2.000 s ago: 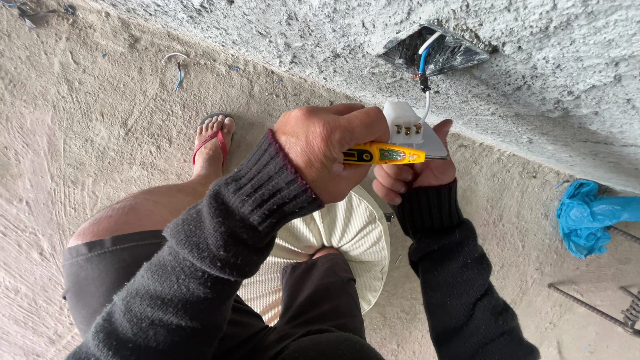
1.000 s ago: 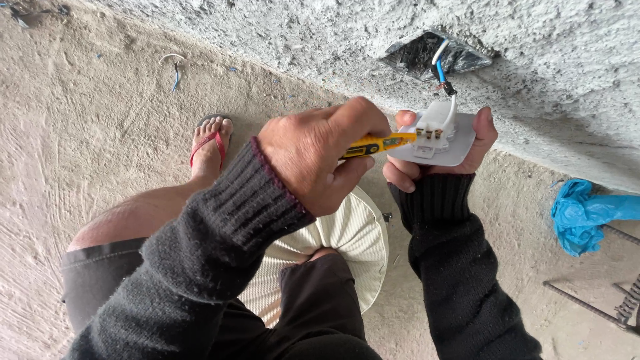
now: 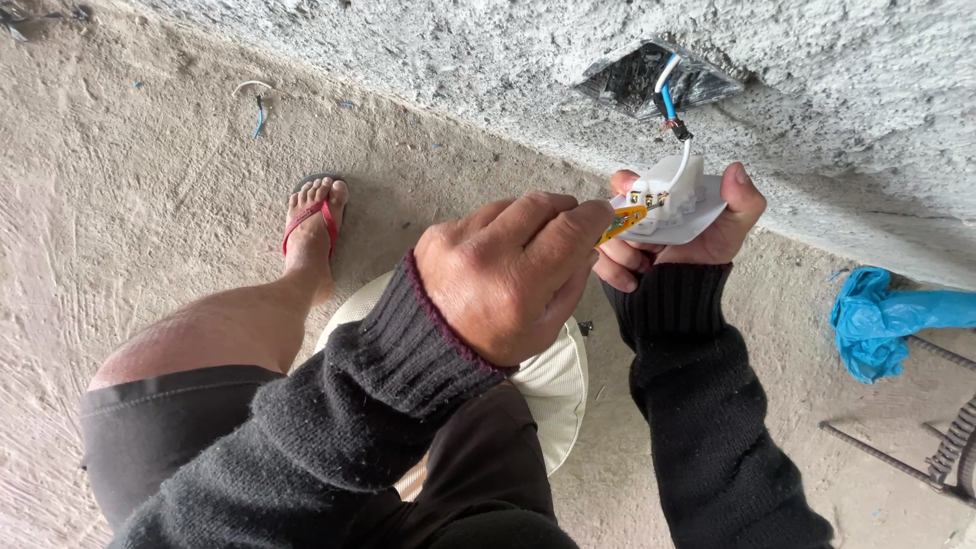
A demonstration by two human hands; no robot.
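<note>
My left hand (image 3: 511, 267) is closed around a yellow tester screwdriver (image 3: 621, 223), its handle mostly hidden by the fingers. The thin tip reaches the row of brass screw terminals on the back of a white electrical faceplate module (image 3: 679, 191). Thumb and fingers of my right hand (image 3: 732, 221), palm up, grip that faceplate from below and at its edges. A white wire (image 3: 681, 164) runs from the module to a black-taped joint (image 3: 679, 130) with bare copper strands. Blue and white wires (image 3: 666, 88) lead from there into the wall box recess (image 3: 633, 80).
A rough grey cement wall (image 3: 488, 69) runs across the top. Wire scraps (image 3: 259, 114) lie on the concrete floor. At right are a blue plastic bag (image 3: 869, 324) and steel rebar (image 3: 877, 450). A round cream cushioned seat (image 3: 560, 396) is beneath me.
The faceplate has tilted in my right hand since a second ago. My left hand has shifted, and the screwdriver now points up and right at the terminals.
</note>
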